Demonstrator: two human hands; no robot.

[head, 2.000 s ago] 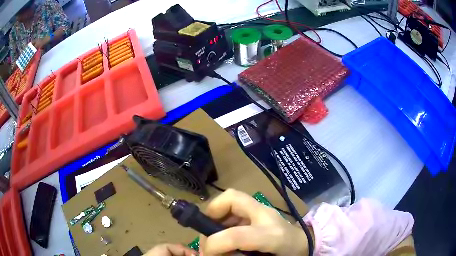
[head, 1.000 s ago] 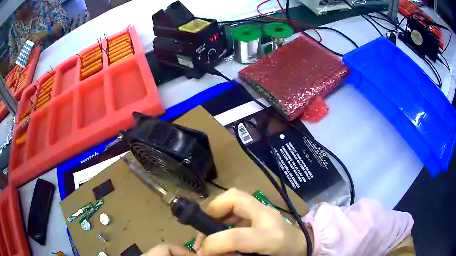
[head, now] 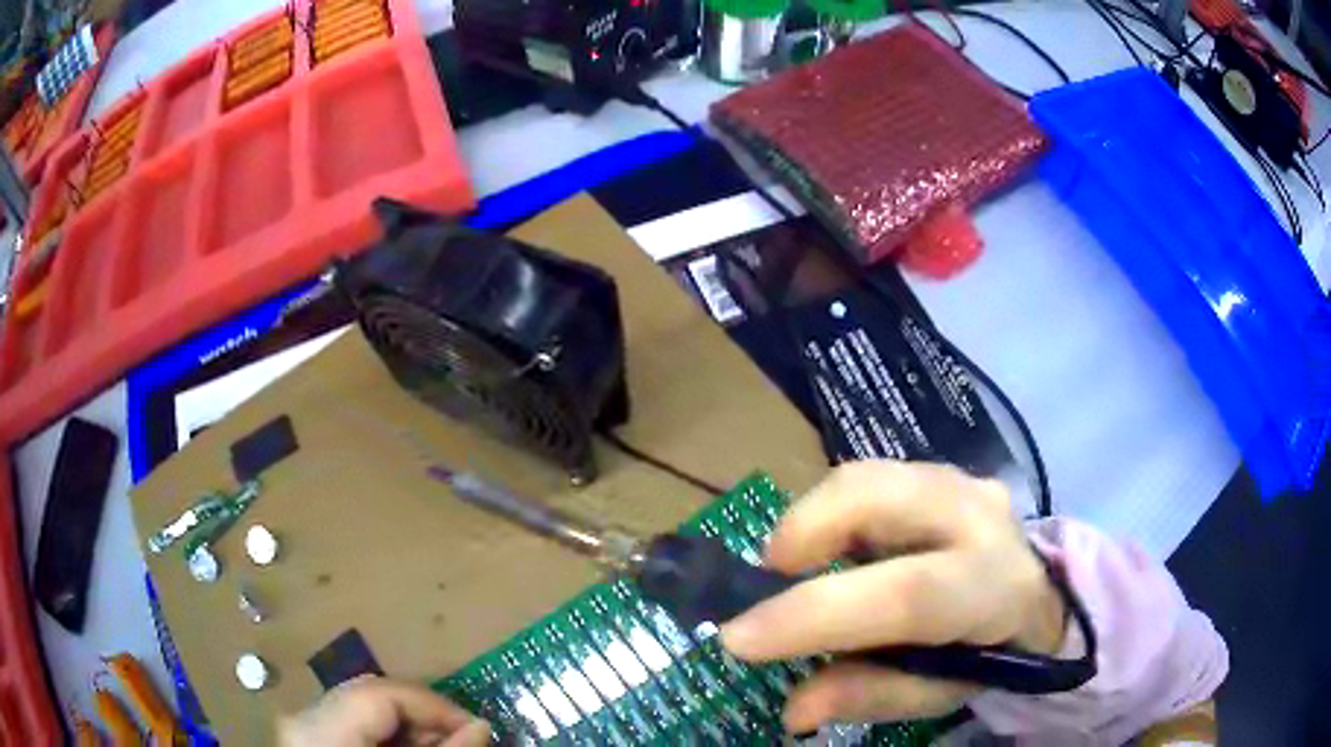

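Note:
My right hand (head: 920, 584) holds the soldering iron (head: 701, 577) by its black handle. Its metal barrel points up and left over the brown board, with the tip in the air in front of the fan. The green PCB panel (head: 620, 642) with silvery-white strips lies under the iron at the bottom centre. My left hand (head: 383, 715) is at the bottom edge, partly cut off, with its fingers at the panel's left corner; whether it grips the panel is unclear. White round components (head: 261, 544) and small green PCB strips (head: 205, 521) lie at the left of the board.
A black fan (head: 489, 343) stands on the brown board (head: 350, 467). Two small black pads lie at left. Red trays (head: 365, 124) with orange cells, a soldering station (head: 584, 44), a red bubble-wrap pack (head: 890, 132) and a blue bin (head: 1197, 263) surround the board.
The view has tilted downward. Much more of the PCB panel now shows. My right hand has moved right with the iron, and my left hand has moved left to the panel's corner.

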